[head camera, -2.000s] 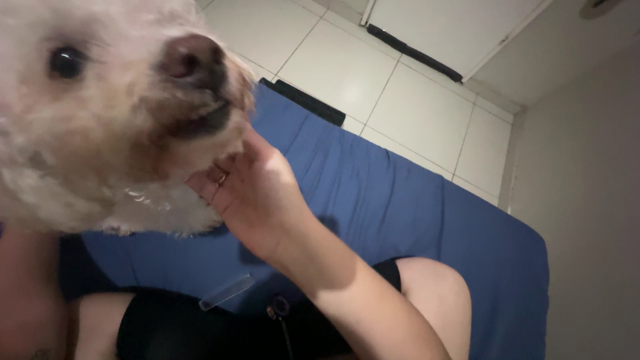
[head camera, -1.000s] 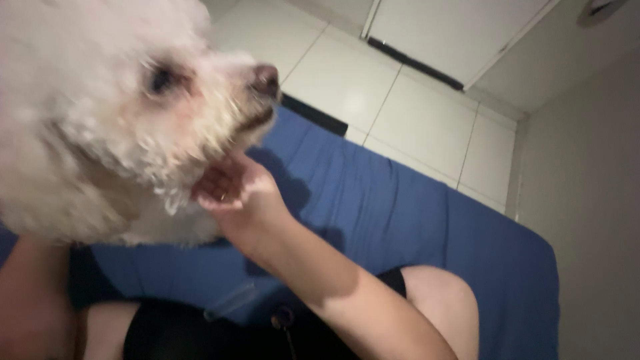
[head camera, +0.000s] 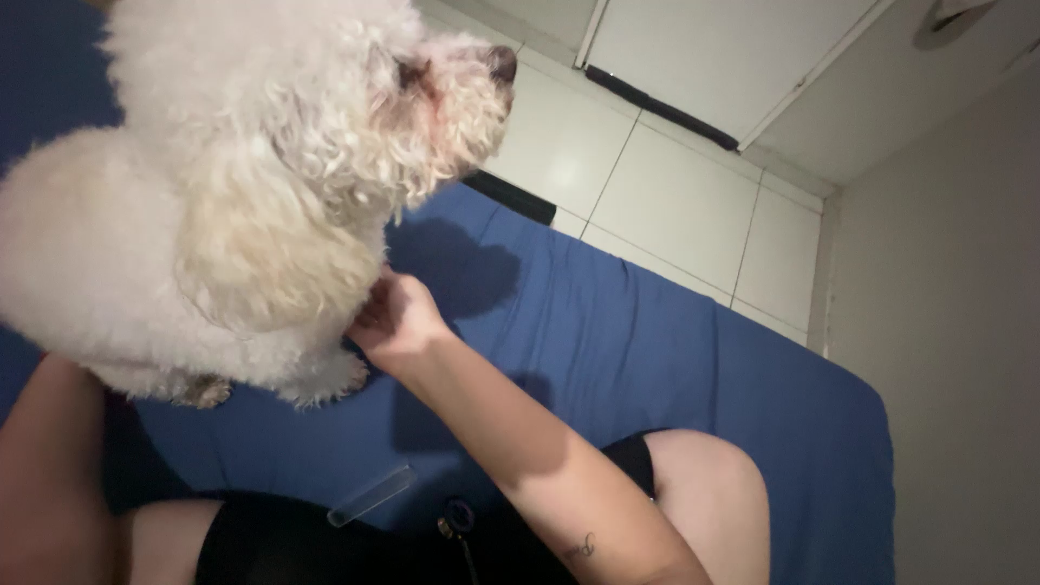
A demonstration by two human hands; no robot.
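Note:
A curly white dog [head camera: 276, 187] stands or sits on the blue bed sheet [head camera: 585, 349] at the left, its head turned to the upper right. My right hand [head camera: 394, 321] touches the fur of its chest, below the ear, with the fingers partly hidden in shadow and fur. My left forearm [head camera: 57, 463] reaches up at the left edge; the left hand is hidden behind the dog's body. A clear, narrow plastic case or tube [head camera: 372, 496] lies near my lap. Beside it is a small dark round object with a thin cord or chain [head camera: 457, 517].
My legs, in black shorts [head camera: 284, 540], rest on the bed. Beyond the sheet's edge lie white floor tiles [head camera: 650, 195] and a black strip [head camera: 512, 197]. A white door with a dark strip at its bottom [head camera: 662, 108] stands at the top, and a wall [head camera: 942, 325] at the right.
The dog has turned its head from facing me toward the upper right. My right hand has gone from its chin to its chest. More of the dog's body now shows.

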